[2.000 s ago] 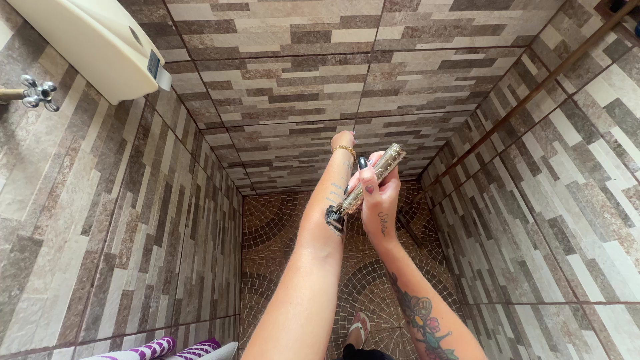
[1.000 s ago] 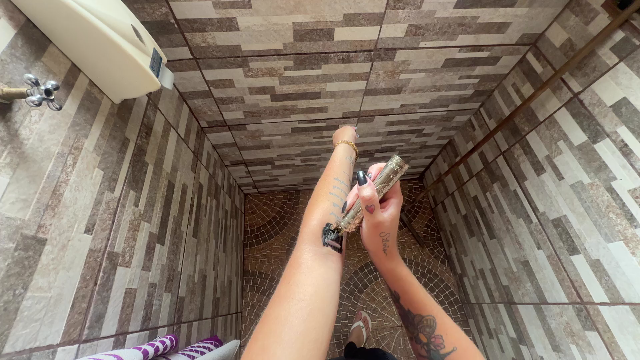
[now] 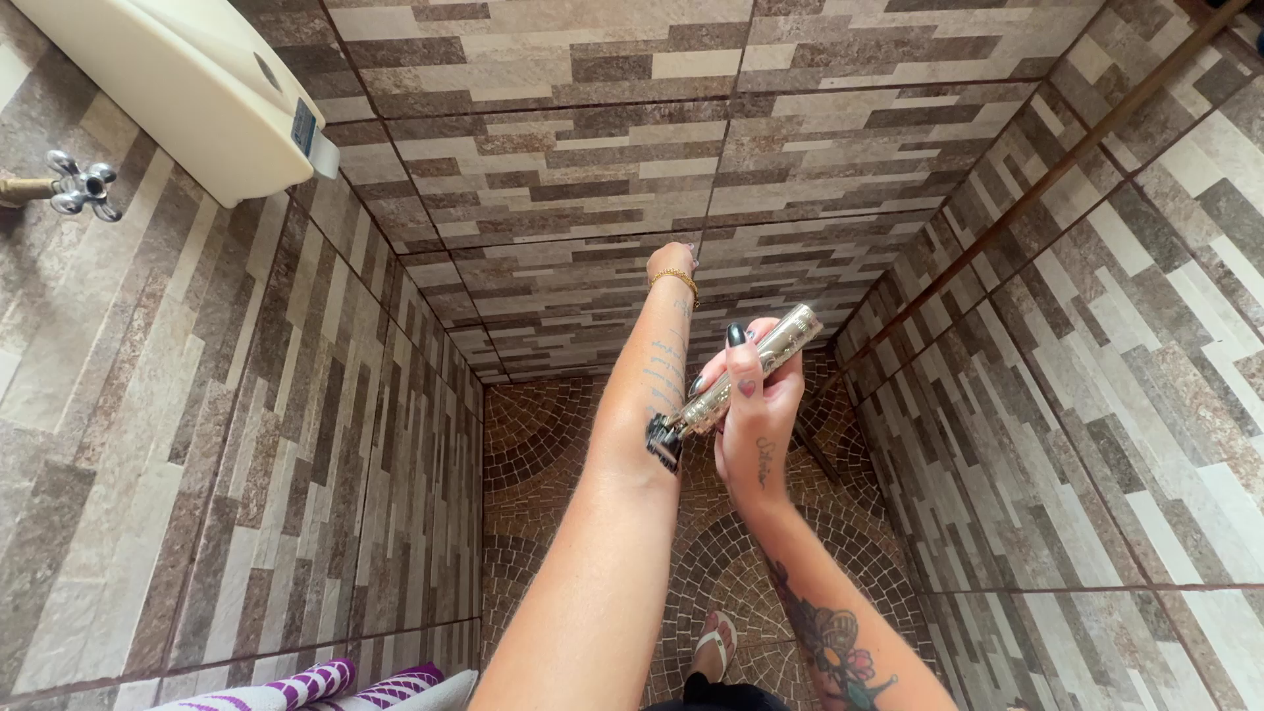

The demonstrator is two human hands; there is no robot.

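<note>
My right hand (image 3: 755,405) grips the patterned, metallic-looking body of a hair clipper (image 3: 746,370). The clipper's black head rests against the inner side of my left arm near the elbow, with its body slanting up to the right. My left arm stretches forward, and my left hand (image 3: 673,261) is at its far end with the fingers curled. Nothing shows in that hand, though its finger side is largely hidden. A gold-coloured bracelet (image 3: 675,280) circles the left wrist.
Tiled walls stand close on the left, front and right. A cream plastic dispenser (image 3: 197,89) and a metal cross-handle tap (image 3: 84,186) are on the left. Purple-and-white fabric (image 3: 296,686) hangs at lower left. A foot in a white flip-flop (image 3: 715,647) stands on the mosaic floor (image 3: 632,533).
Between the frames my right hand and the clipper have shifted a little along my left arm, staying around the elbow. My left arm remains stretched forward.
</note>
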